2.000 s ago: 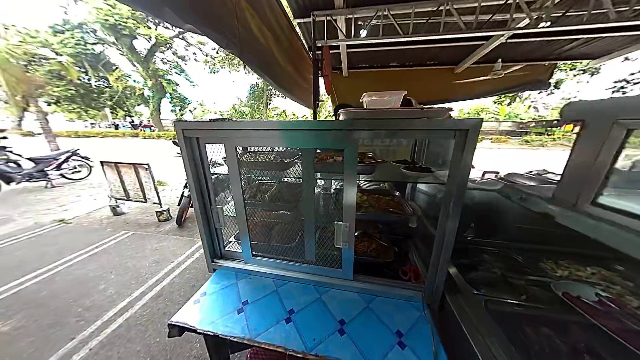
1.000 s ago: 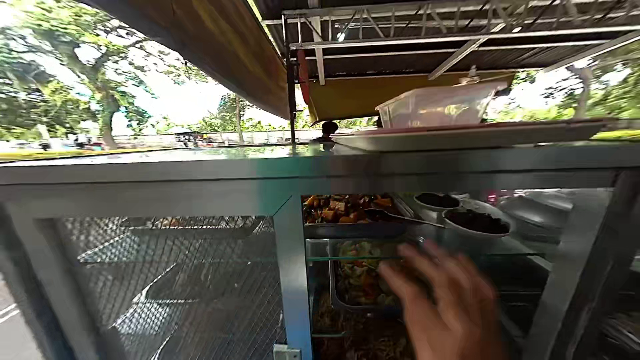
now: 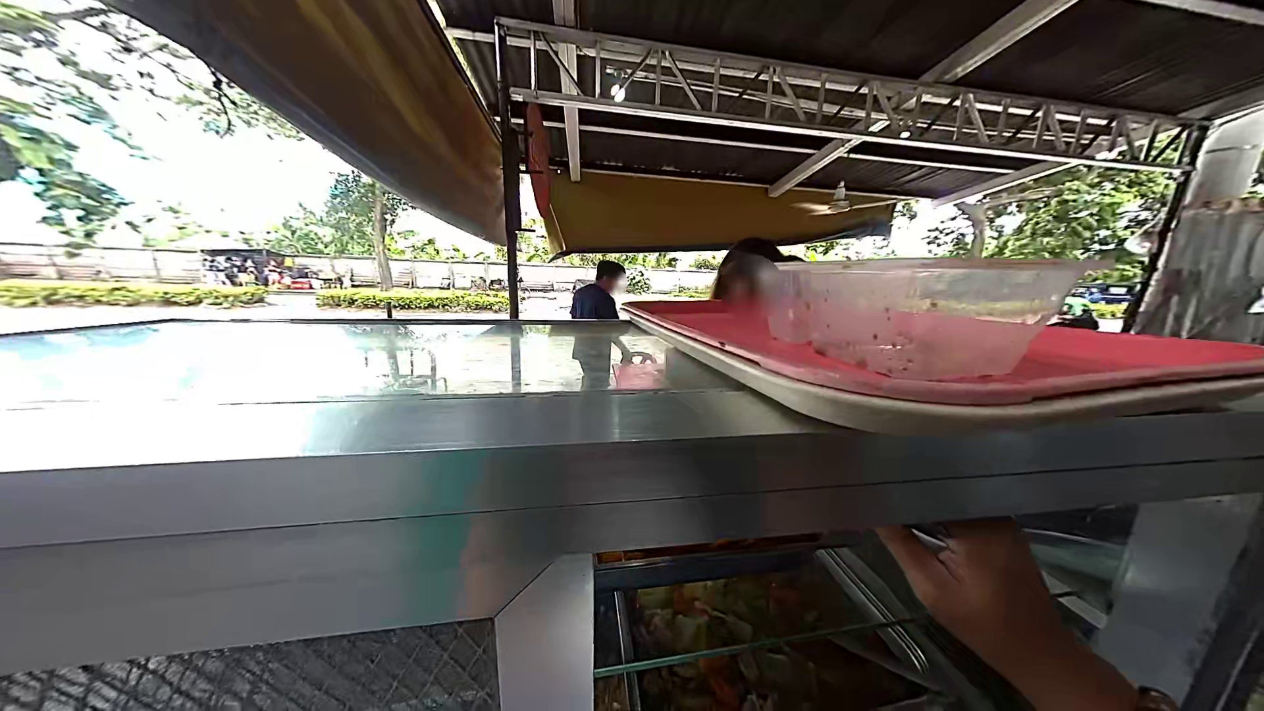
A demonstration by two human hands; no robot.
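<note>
My right hand (image 3: 973,583) reaches through the opening of a metal-framed food display case (image 3: 395,494). Its fingertips are hidden behind the top rail, so what it touches or holds cannot be told. Left of the hand and lower down, a metal pan of mixed vegetables (image 3: 721,632) sits beneath a glass shelf edge (image 3: 750,647). More food shows in a thin strip just under the rail. My left hand is out of view.
A red tray (image 3: 711,341) stacked on a pale one lies on the case top, bearing a translucent plastic tub (image 3: 918,316). Mesh (image 3: 296,671) covers the lower left. Beyond the case are a person in dark clothing (image 3: 593,301) and another person's head (image 3: 746,267).
The view has come much closer to the case and risen to its top. My right hand, in front of the opening a second ago, is now partly behind the top rail.
</note>
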